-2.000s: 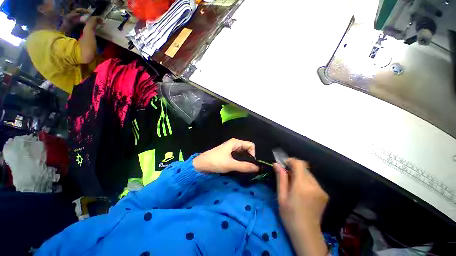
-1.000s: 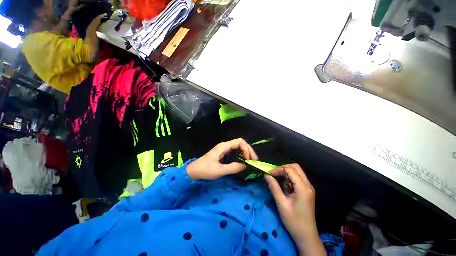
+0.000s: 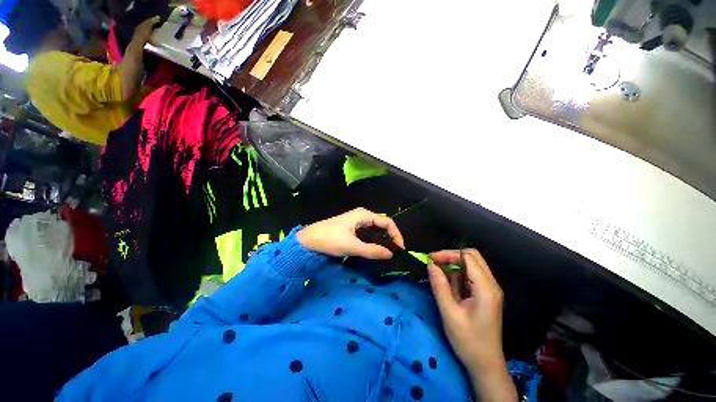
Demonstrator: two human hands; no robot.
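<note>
My left hand (image 3: 357, 234) pinches a black and neon-green garment piece over the lap. My right hand (image 3: 469, 294) pinches the neon-green fabric (image 3: 420, 257) at its other end, with the fingertips close to the left ones. A thin dark thing, perhaps the snips, sticks up at the right fingers; it is too small to tell. More of the black and neon-green garment (image 3: 229, 250) hangs to the left of the lap.
The white sewing table (image 3: 440, 102) runs diagonally beyond the hands, its edge close to them. The sewing machine (image 3: 655, 23) is at the upper right. Black-pink garments (image 3: 188, 133), folded striped cloth (image 3: 250, 35) and a person in yellow (image 3: 74, 90) are at the left.
In the first frame a blurred metal blade showed at my right fingers. The green strip was then stretched between both hands; now less shows, and the fabric is turned.
</note>
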